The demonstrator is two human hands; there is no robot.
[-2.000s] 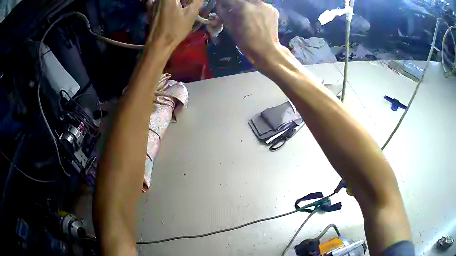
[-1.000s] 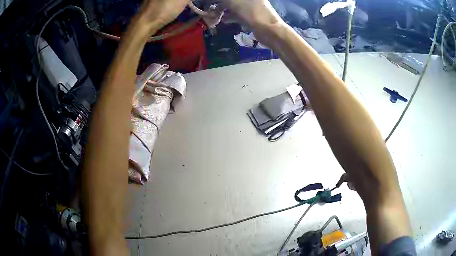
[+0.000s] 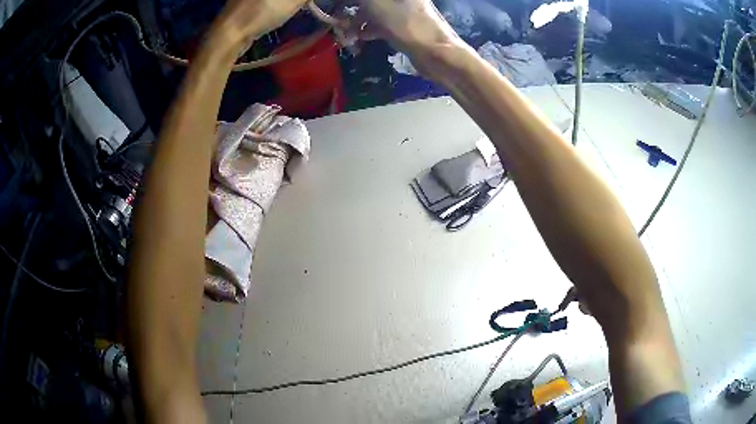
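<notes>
My left hand (image 3: 264, 12) and my right hand (image 3: 396, 23) are raised at the top edge, partly cut off. A pale cord (image 3: 269, 60) comes in from the left and bunches between them. My right hand grips the bunched part; my left fingers pinch a strand beside it, though the fingertips are partly cut off. Below on the table (image 3: 356, 273), a thin dark cable (image 3: 365, 373) runs to a green and black tie-up (image 3: 537, 321). The cloth cutting machine (image 3: 551, 393), with its orange-yellow band, shows at the bottom edge, partly behind my right arm.
Pink-beige patterned fabric (image 3: 249, 186) lies at the table's left edge. Folded grey cloth (image 3: 464, 175) with black-handled scissors (image 3: 464, 214) lies mid-table. A blue clamp-like piece (image 3: 656, 153) lies right. Pale cords (image 3: 578, 83) hang at right. A red object (image 3: 311, 79) stands beyond the table.
Both hands have shifted slightly left and stay raised at the cord. My left forearm has moved left, showing more of the patterned fabric. The view has shifted a little.
</notes>
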